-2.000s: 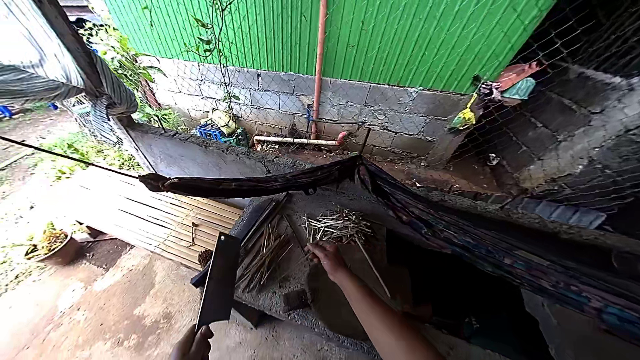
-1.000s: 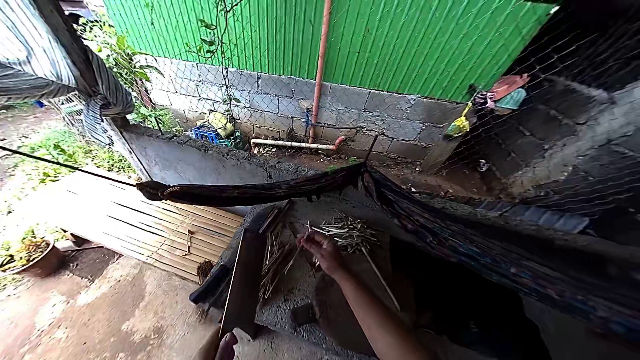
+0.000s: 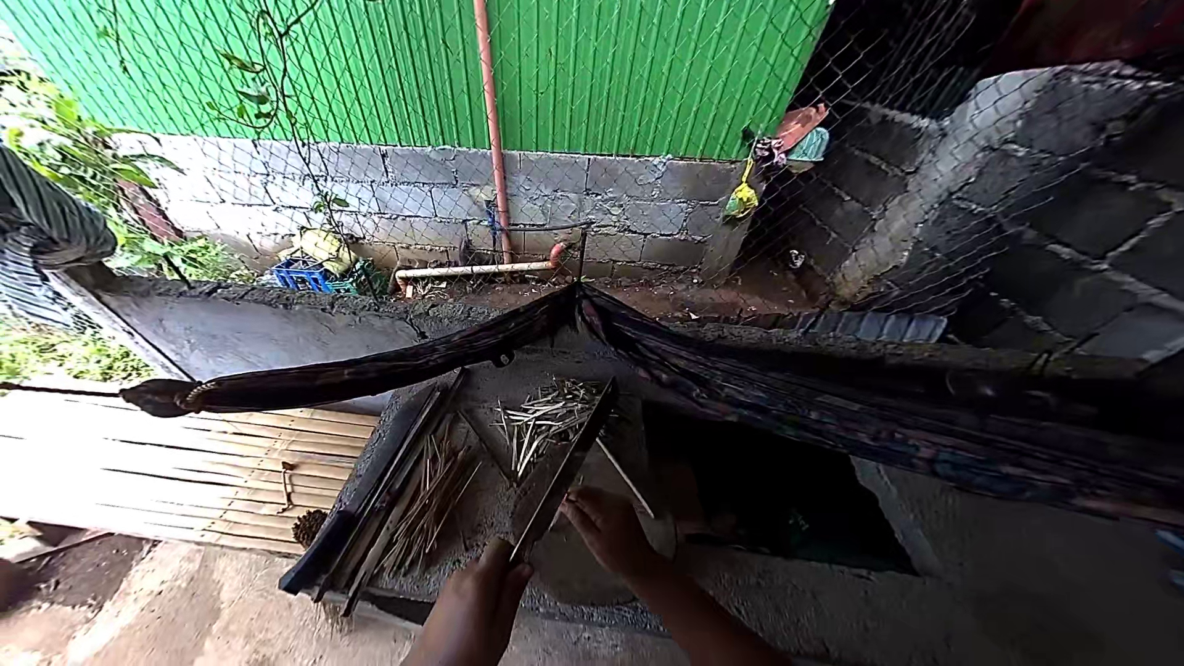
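Note:
My left hand [image 3: 476,597] grips the handle of a long, broad-bladed knife [image 3: 569,462], its blade slanting up and right over the concrete ledge. My right hand [image 3: 606,527] is just right of the blade with its fingers bent together; it seems to pinch something thin, but what it is cannot be made out. Beyond the blade lies a loose pile of short pale sticks [image 3: 546,421]. Longer thin brown sticks [image 3: 430,509] lie in a bundle to the left. A single pale stick [image 3: 627,476] slants down beside my right hand, over a round slab.
A dark cloth [image 3: 388,375] hangs across the view beyond the ledge. Right of my hands is a dark opening [image 3: 768,490] in the concrete. Long dark pieces [image 3: 388,490] line the ledge's left edge, beside a bamboo slat platform [image 3: 277,462]. A chain-link fence and block wall [image 3: 546,185] stand behind.
The knife has moved right, from left of the stick bundle to beside my right hand and over the short-stick pile. My left hand has moved right with it.

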